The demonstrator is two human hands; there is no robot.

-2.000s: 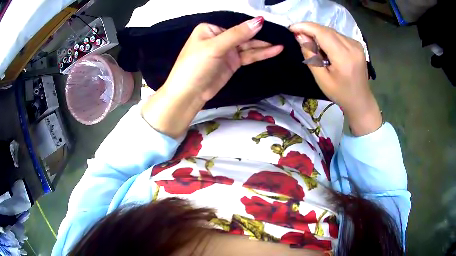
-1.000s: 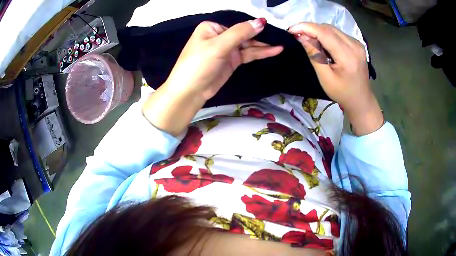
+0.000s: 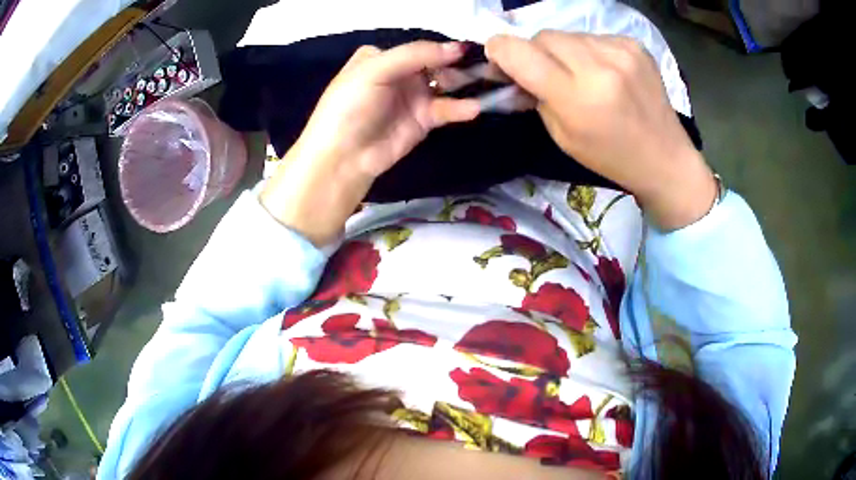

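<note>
The black garment piece [image 3: 450, 155] lies across my lap, with white fabric [image 3: 324, 21] showing beyond its far edge. My left hand [image 3: 399, 103] pinches the black cloth near its far edge between thumb and fingers. My right hand [image 3: 573, 94] is close beside it, its fingertips almost at my left fingers. Small silver scissors [image 3: 507, 98] show partly under my right fingers, with the blades pointing towards my left hand. No needle or thread can be made out.
A pink waste basket [image 3: 169, 167] stands on the green-grey floor at the left. Behind it is a grey box with rows of round dark-and-red items [image 3: 158, 92]. A white-covered table [image 3: 56, 47] is at the upper left. Dark items lie at the right edge.
My right hand has moved left, close to my left hand, and turned so its back shows. The scissors have moved left with it. My left hand has shifted slightly left.
</note>
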